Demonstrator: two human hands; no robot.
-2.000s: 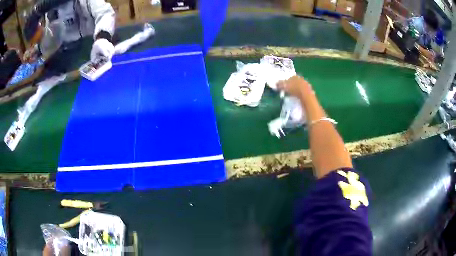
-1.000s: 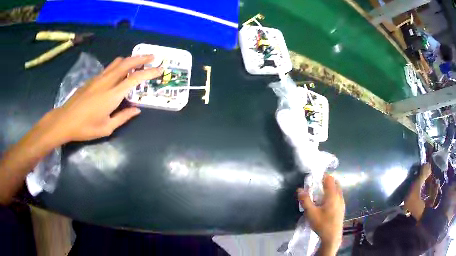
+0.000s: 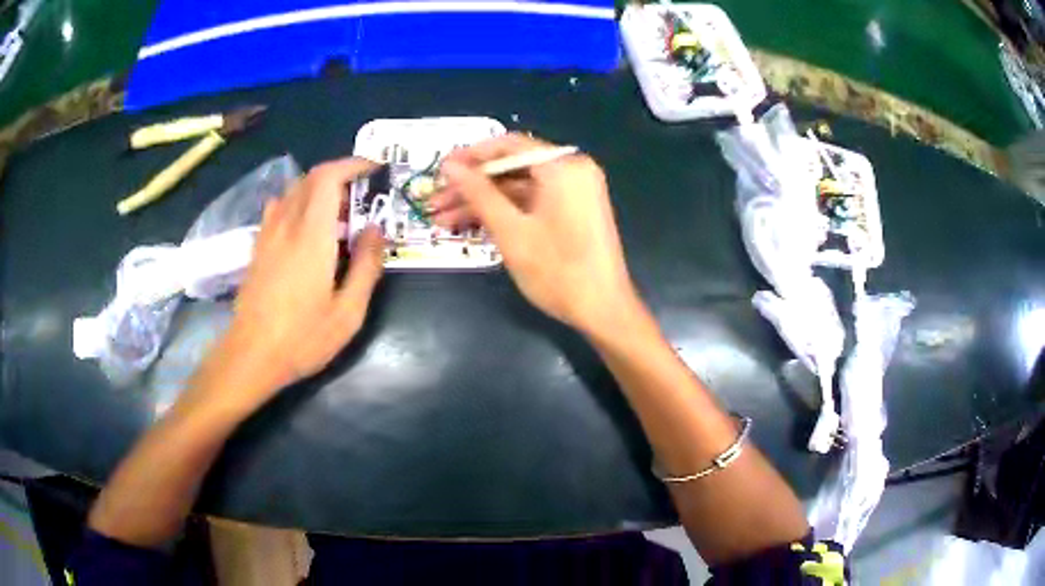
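Observation:
An open white power strip housing lies flat on the dark green bench, full of small parts, with green wires near its middle. My left hand is at its left side, thumb and fingers around the edge. My right hand is over its right half and holds a slim off-white stick that points up to the right. My right fingertips are at the parts inside and hide some of them. A bagged cord and plug lies left of the housing, partly behind my left hand.
Yellow-handled pliers lie at the upper left. Two more open housings, one at the top and one at the right, have bagged cords beside them. A blue sheet and the conveyor's worn edge are beyond.
My right hand has left the bagged cords at the right and is now over the housing with the stick. My left hand has shifted to the housing's left edge. The pale bar right of the housing no longer shows.

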